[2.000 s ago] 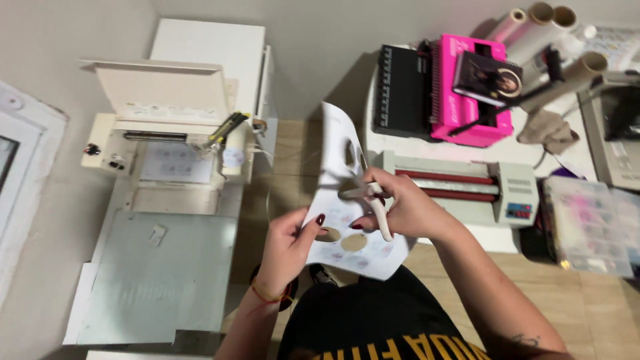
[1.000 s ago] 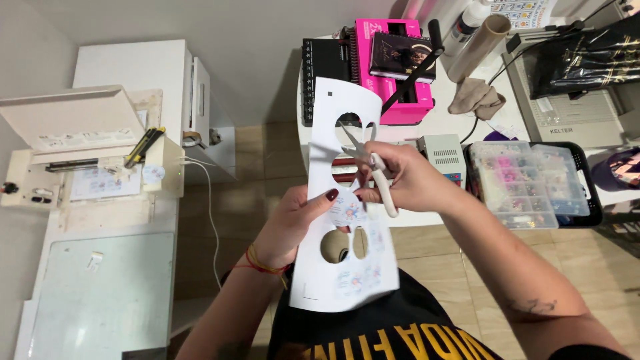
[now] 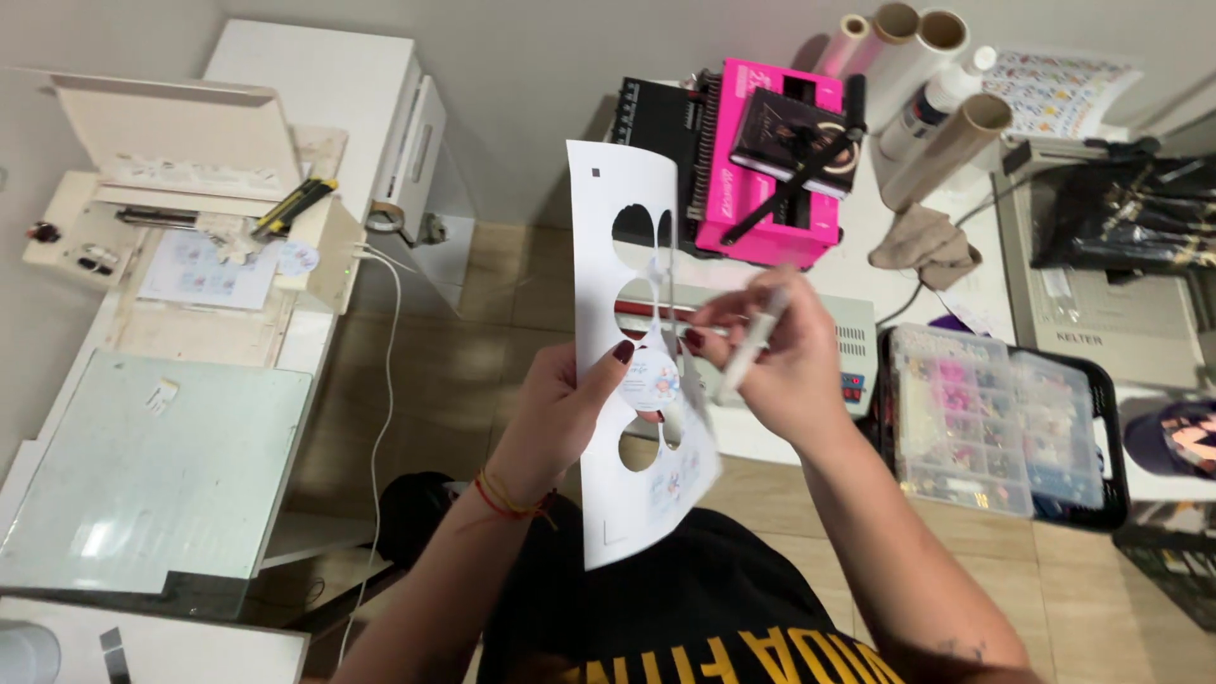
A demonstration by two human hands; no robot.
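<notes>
A printed white sheet (image 3: pixel 608 494) with several round holes stands bent in front of my body. My left hand (image 3: pixel 560 408) grips its middle, the thumb lying beside a round printed piece (image 3: pixel 651 380) that overlaps the sheet. At the sheet's right edge, my right hand (image 3: pixel 784 356) holds scissors with white handles (image 3: pixel 755 342); they are blurred, and their blades are largely hidden, so how far they are parted cannot be told.
A cutting machine (image 3: pixel 318 237) with a printed sheet and a pale cutting mat (image 3: pixel 161 465) are at left. At right are a pink machine (image 3: pixel 760 218), a roller laminator (image 3: pixel 850 323), cardboard-cored rolls (image 3: pixel 950 152) and a clear compartment box (image 3: pixel 959 418).
The scissors' blades, spread over the upper holes a second ago, are now at the sheet's right edge. The sheet has become more sharply bent. The view has shifted.
</notes>
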